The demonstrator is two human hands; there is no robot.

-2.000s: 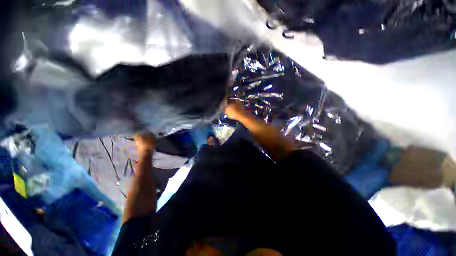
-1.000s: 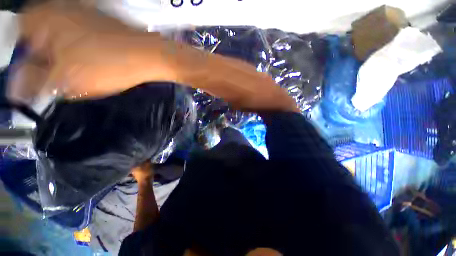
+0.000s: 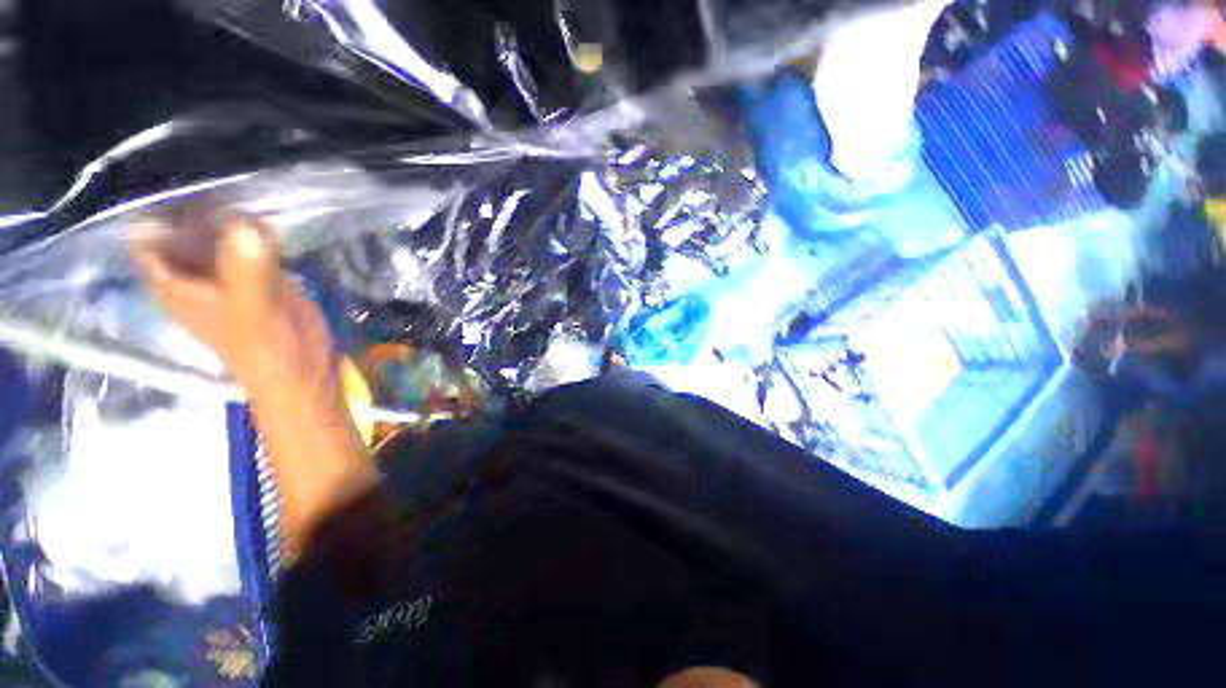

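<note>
A large black bagged garment (image 3: 242,88) in clear, glinting film fills the top left and is cut off by the frame edge. My left hand (image 3: 229,289) is blurred at its lower edge. The film runs over the fingers, which look closed on it; the fingertips are partly hidden. My right hand is not in view. More dark bagged garments (image 3: 524,255) with crinkled film lie just in front of my body.
A blue crate (image 3: 1002,390) stands open on the right, with a ribbed dark blue basket (image 3: 1008,128) behind it. A white sack (image 3: 867,88) lies beside that basket. Another blue basket (image 3: 249,491) at lower left holds whitish material.
The bagged garment has come closer and now fills the top left. My left hand has shifted left and up with it. My right hand, earlier reaching across it, has left the view. The view has turned.
</note>
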